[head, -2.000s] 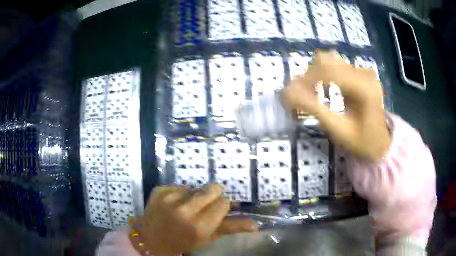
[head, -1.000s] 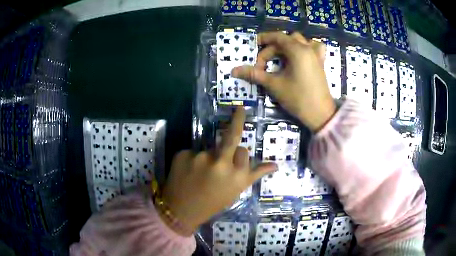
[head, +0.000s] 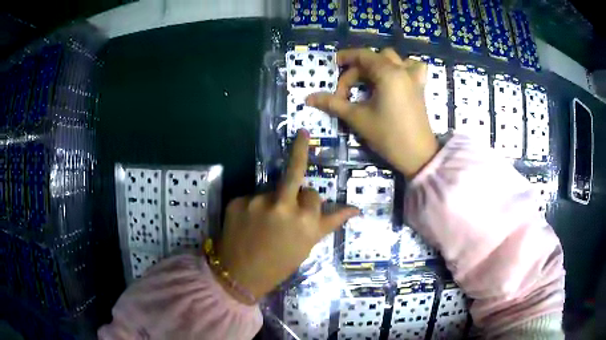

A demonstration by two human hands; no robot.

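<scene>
A white spotted adhesive piece [head: 311, 73] covers the board at the left end of the tray's second row from the back. Blue and gold show at the board's top and bottom edges. My left hand [head: 269, 229] has its index fingertip on the piece's lower end, with the thumb spread to the right. My right hand [head: 385, 109] rests over the piece's right side, thumb on its middle and index finger at its upper right edge. The clear blister tray [head: 269, 133] lies under both hands. The hands hide parts of the neighbouring boards.
Uncovered blue boards [head: 369, 16] fill the back row. Spotted white pieces cover boards in the other rows. A sheet of adhesive pieces [head: 163, 209] lies left of the tray. Stacked trays [head: 26, 179] stand at far left. A smartphone [head: 582, 151] lies at right.
Since two seconds ago, the view has shifted and both hands have come together at the left board. Over the last second, my left index fingertip has moved up from below the board onto the piece.
</scene>
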